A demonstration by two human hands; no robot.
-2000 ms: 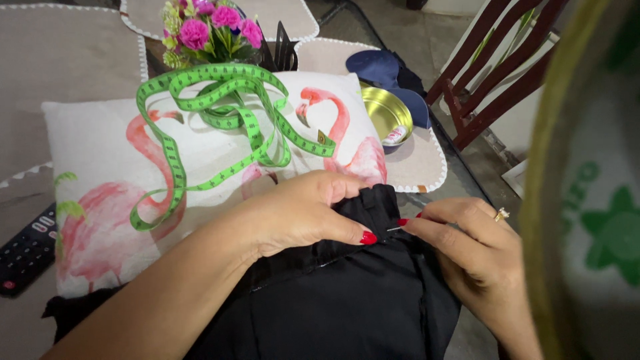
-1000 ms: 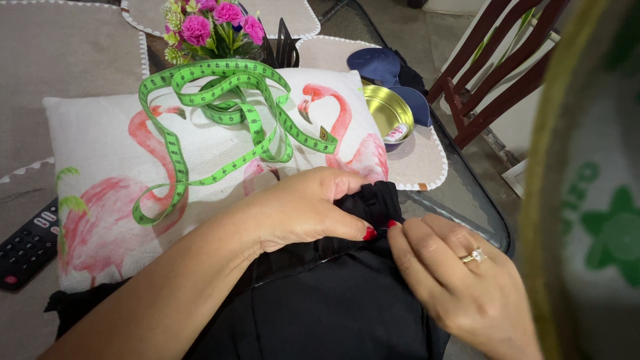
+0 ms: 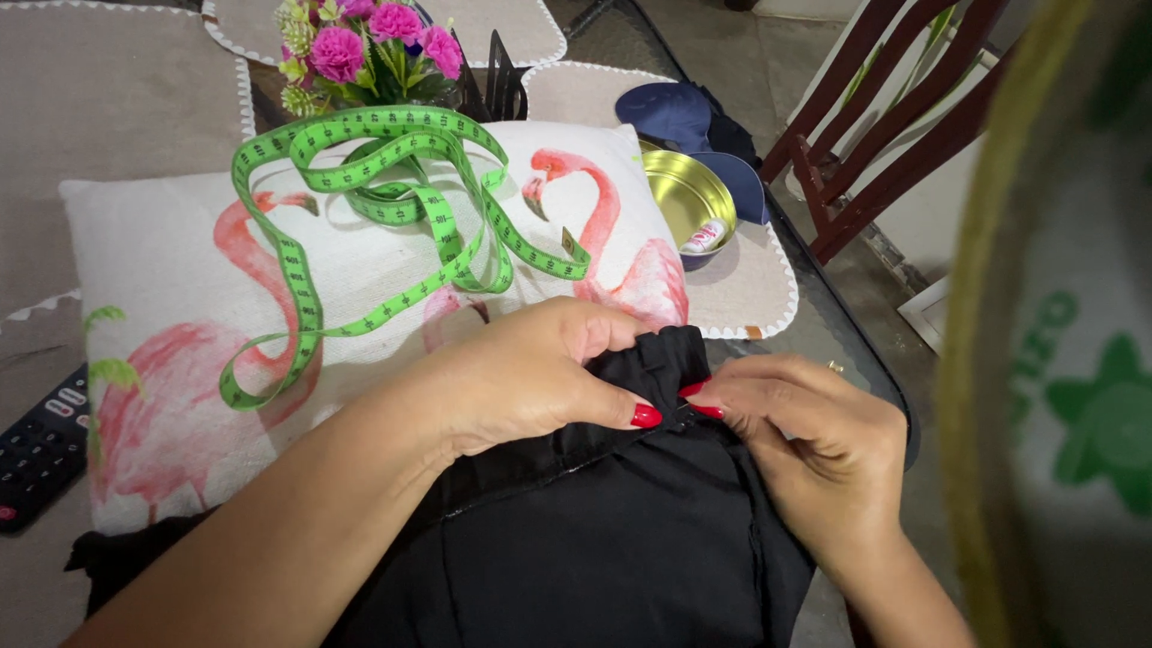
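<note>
Black fabric [image 3: 585, 531] with a gathered edge lies over the near side of a flamingo-print cushion [image 3: 171, 234]. My left hand [image 3: 540, 369] grips the gathered edge, its red-nailed thumb pressing on top. Just to its right, my right hand [image 3: 801, 423] pinches at the same edge, thumb and forefinger closed on something small and thin that looks like a needle; most of it is hidden. Light stitches run along a seam below my left hand. A green tape measure [image 3: 297, 279] lies in loose loops on the cushion, beyond both hands.
Behind the cushion are pink artificial flowers [image 3: 337, 56]. A round gold-coloured tin [image 3: 688, 193] holding a small white item sits beside dark blue fabric [image 3: 666, 117]. At left lies a remote control [image 3: 45, 441]. A wooden chair [image 3: 864, 117] stands beyond the glass table; a large blurred round object fills the right edge.
Over the last two seconds my right hand has shifted at the fabric edge, its back turning towards the camera and then away again. My left hand keeps its hold.
</note>
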